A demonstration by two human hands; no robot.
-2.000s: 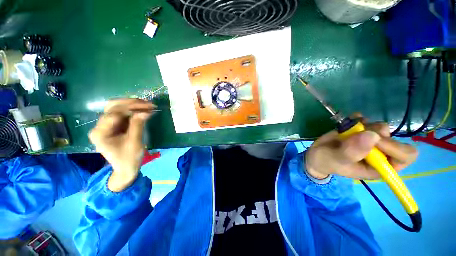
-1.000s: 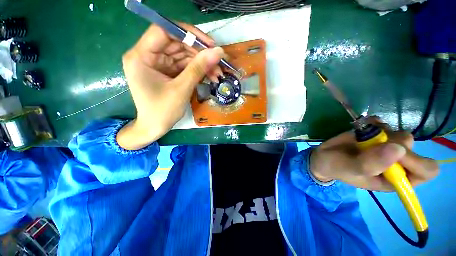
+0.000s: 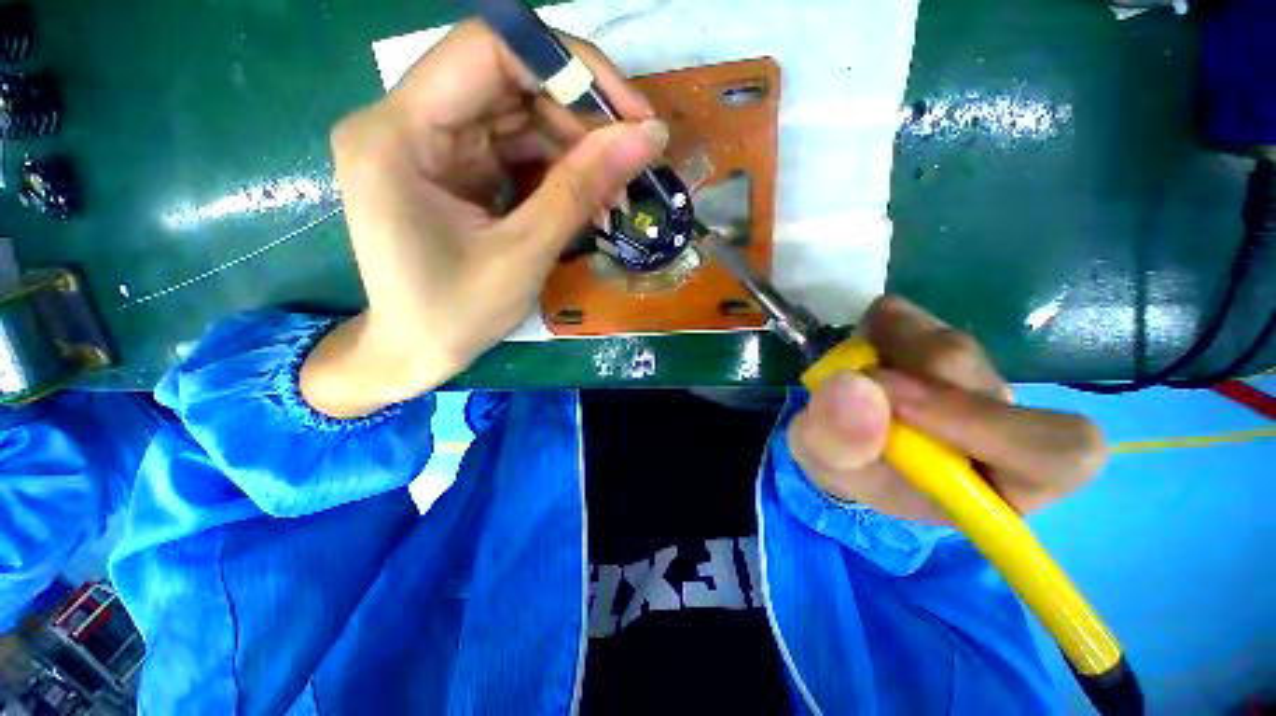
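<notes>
A round black LED board (image 3: 649,224) sits at the centre of the orange-brown soldering fixture (image 3: 756,126), which lies on white paper (image 3: 849,140). My left hand (image 3: 469,210) holds dark tweezers with a pale band (image 3: 560,73); their tips are at the board's upper edge, partly hidden by my fingers. My right hand (image 3: 938,413) grips the yellow handle of the soldering iron (image 3: 994,525). The iron's shaft points up and left, and its tip is at the board's right edge. Whether it touches cannot be told.
A thin solder wire (image 3: 231,263) lies on the green bench (image 3: 1036,224) left of the fixture. Small black parts (image 3: 46,185) and a metallic block (image 3: 53,329) are at the far left. A blue box (image 3: 1238,70) and black cables (image 3: 1250,266) are at the right. A blue sleeve (image 3: 56,483) shows at lower left.
My right hand has moved left, bringing the iron's tip from beside the paper to the board. My left hand took up the tweezers after the earliest frame and now holds them at the board. The view has shifted.
</notes>
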